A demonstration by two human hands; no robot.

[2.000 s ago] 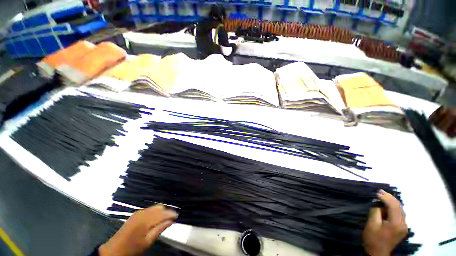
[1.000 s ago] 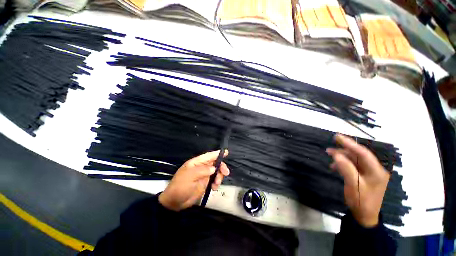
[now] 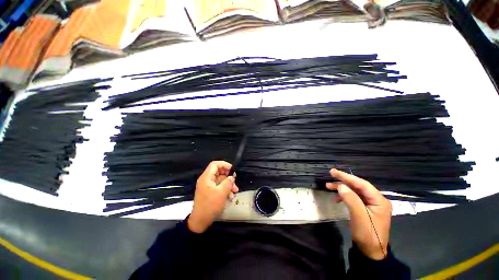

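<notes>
My left hand [image 3: 212, 192] is closed on a narrow black leather strap [image 3: 239, 149], which stands up from the fingers in front of the main strap pile [image 3: 328, 136]. My right hand [image 3: 365, 210] is to the right, fingers partly bent, with a very thin dark applicator [image 3: 374, 225] running across it; its tip is too fine to make out. The round paint pot [image 3: 267, 200], glossy black inside, stands between my hands at the near table edge. The right hand touches neither pot nor strap.
A looser strap bundle [image 3: 262, 74] lies beyond the main pile, and a side strap pile [image 3: 41, 136] lies at the left. Stacks of leather pieces with orange-tan tops [image 3: 98, 27] line the far side. A pale stained strip [image 3: 301, 206] lies under the pot.
Both hands were at the main pile two seconds ago. The left hand has since taken up a strap, and both hands have come to either side of the pot. The camera view has shifted and tilted down.
</notes>
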